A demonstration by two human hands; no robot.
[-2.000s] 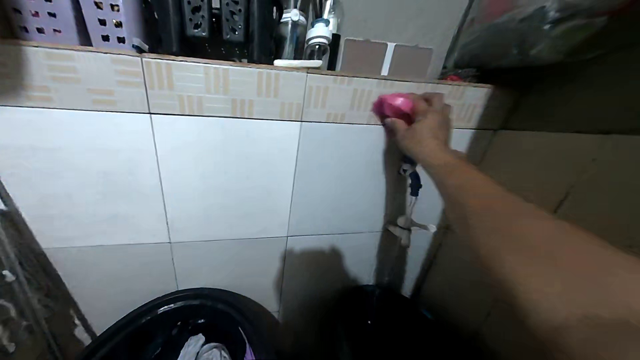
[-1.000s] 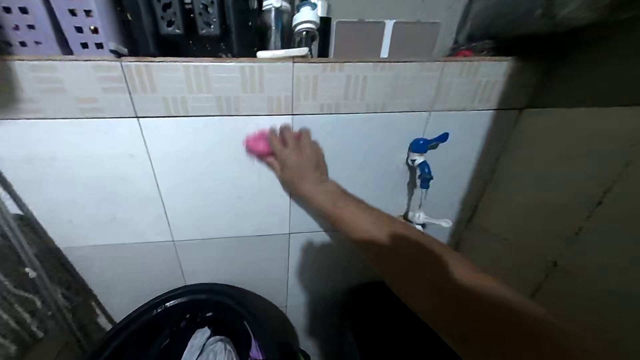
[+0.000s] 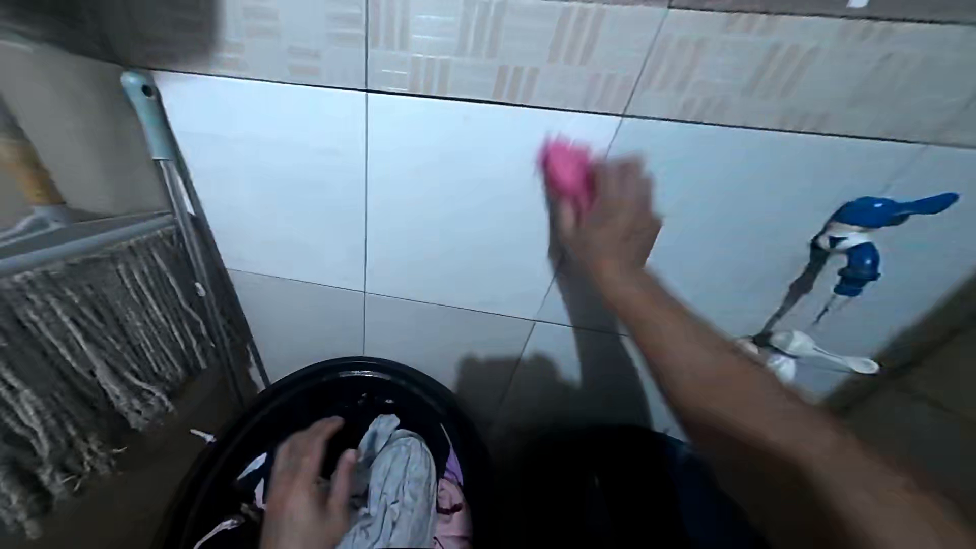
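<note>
My right hand (image 3: 614, 217) holds a bright pink scrubber or cloth (image 3: 568, 171) against or close to the white wall tiles (image 3: 457, 206), just below the patterned tile band (image 3: 488, 53). Both hand and pink item are motion-blurred. My left hand (image 3: 305, 488) is at the bottom, fingers apart and nothing seen in it, over a black tub (image 3: 374, 367). Inside the tub lie a grey cloth (image 3: 400, 484) and a pink cloth (image 3: 451, 511). Whether the left hand touches the tub's contents cannot be told.
A blue-handled tap (image 3: 862, 221) juts from the wall at right, with a white lever fitting (image 3: 820, 352) below it. At left stand a string mop (image 3: 99, 328) and a pole with a light blue end (image 3: 152, 114). A dark container is at bottom centre-right, mostly in shadow.
My right hand with the pink item has moved from beside the tap, near the patterned band, to the white tiles left of it. My left hand has come into view. The view has shifted left and down.
</note>
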